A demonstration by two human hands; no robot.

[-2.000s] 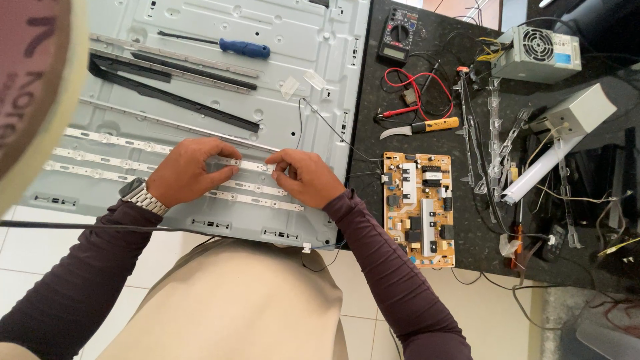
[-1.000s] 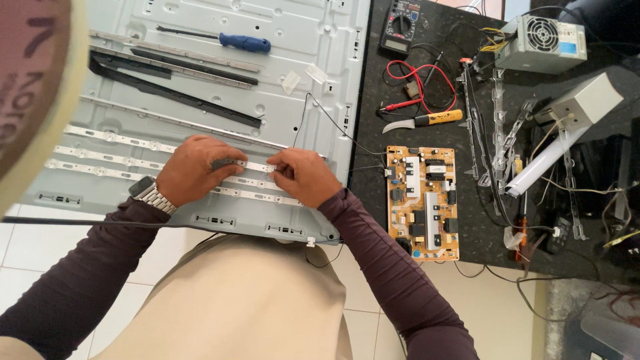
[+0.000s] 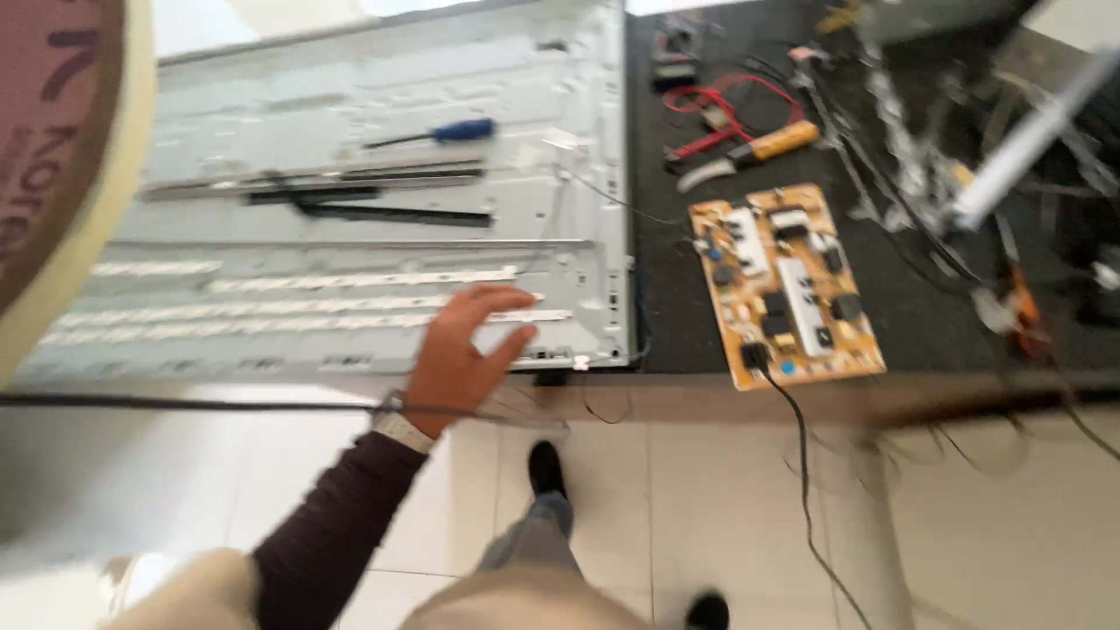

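My left hand, a watch at its wrist, hovers over the front edge of a grey metal TV back panel, fingers spread, holding nothing. Beneath and beside its fingers run white LED backlight strips along the panel; the hand hides part of two of them. My right hand is out of view. To the right of the panel, a yellow power supply board lies on the dark worktop with a black cable plugged into its lower left. The view is blurred.
A blue-handled screwdriver and black plastic strips lie on the panel. A yellow-handled knife, red test leads and a multimeter are on the worktop. A roll of tape fills the upper left. A dark cable crosses my wrist.
My right hand has left the view. My left hand has come away from the strips, its fingers now apart. The upper strip has shifted out of line. The view has swung, showing more floor.
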